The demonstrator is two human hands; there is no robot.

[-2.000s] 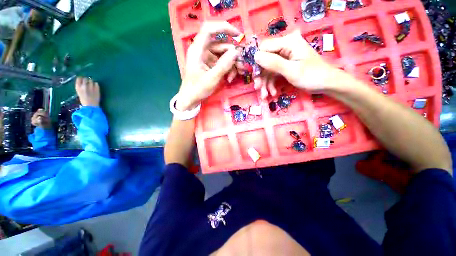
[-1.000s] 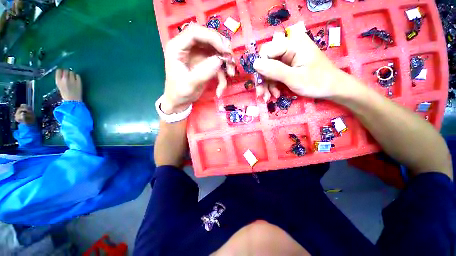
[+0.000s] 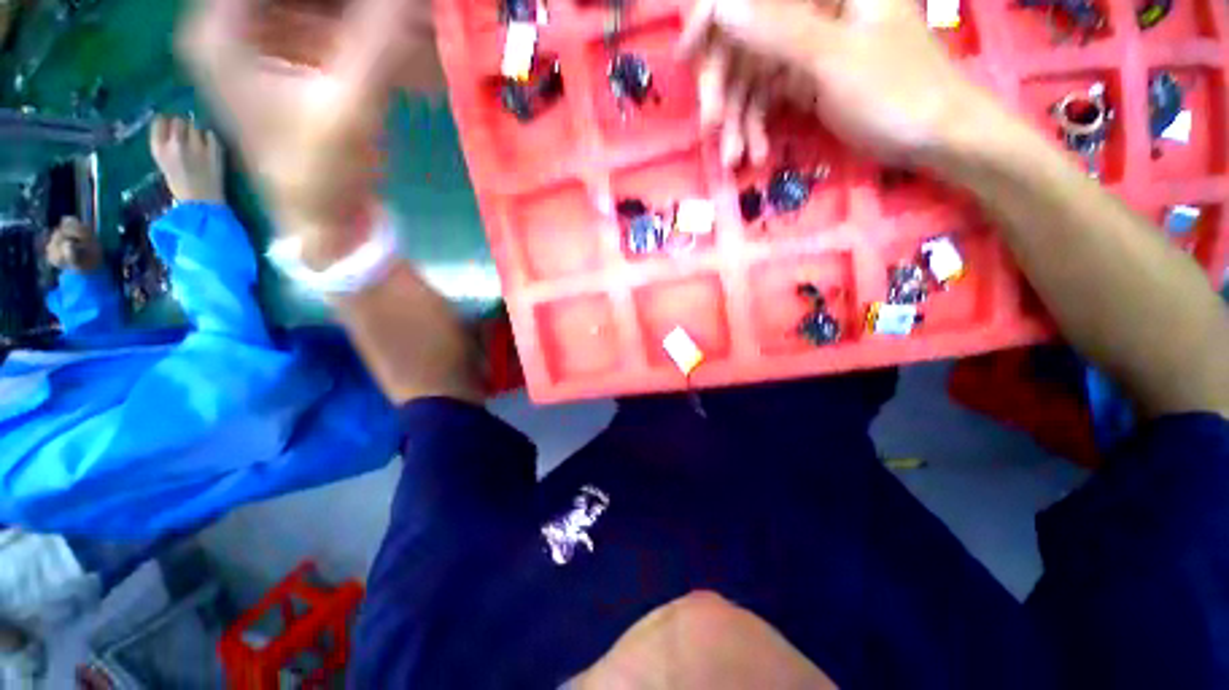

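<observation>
The red compartment tray (image 3: 526,299) overhangs the near bench edge. Its pockets hold dark wired components (image 3: 790,190), several with small white tags (image 3: 683,351). A pale ring (image 3: 1082,112) lies in a right pocket. My left hand (image 3: 290,115) is blurred, off the tray's left side over the green bench; whether it holds anything cannot be told. My right hand (image 3: 822,74) is over the tray's upper middle, fingers bent downward and blurred near the top edge. Whether it holds a component cannot be told.
A person in blue sleeves (image 3: 216,270) works at the left, with dark parts near their hands. The green bench top (image 3: 431,175) shows left of the tray. A red crate (image 3: 290,627) stands on the floor at lower left. A red object (image 3: 1024,404) shows below the tray at right.
My left hand has moved left, away from my right hand and off the tray. My right hand appears higher in view. The dark component seen between my hands is no longer clearly visible.
</observation>
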